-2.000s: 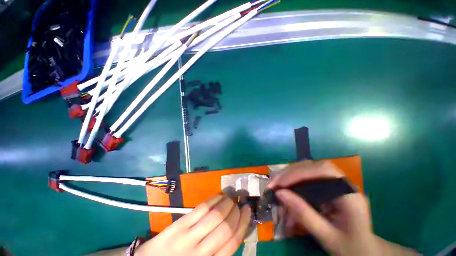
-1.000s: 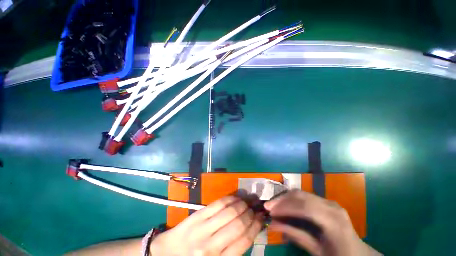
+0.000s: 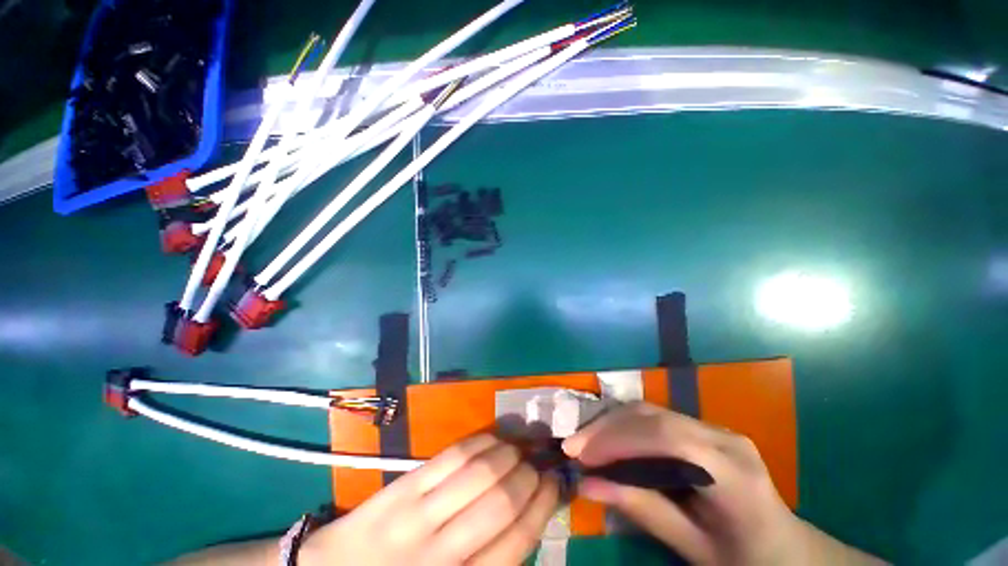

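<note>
A two-leg white cable (image 3: 238,446) lies from a red connector (image 3: 119,390) at the left onto the orange board (image 3: 730,415). Its upper leg ends in thin coloured wires on the board. Its lower leg runs under my left hand (image 3: 464,503), whose fingers are closed at the cable's end by the fixture at the board's middle. My right hand (image 3: 685,475) holds a black pen-like tool (image 3: 652,473), its tip at the same spot. Grey tape (image 3: 553,411) shows just beyond my fingertips. The small part between my hands is mostly hidden by the fingers.
A blue bin (image 3: 142,100) of small black parts stands at the upper left. Several white cables (image 3: 365,177) with red connectors lie beside it, across a silver rail (image 3: 752,83). Loose black parts (image 3: 464,218) lie beyond the board. Black tape strips (image 3: 672,332) cross the board.
The camera view has shifted back and forth. My right hand has turned, and the black tool now lies more level, pointing at my left fingertips. My left hand keeps its place at the fixture.
</note>
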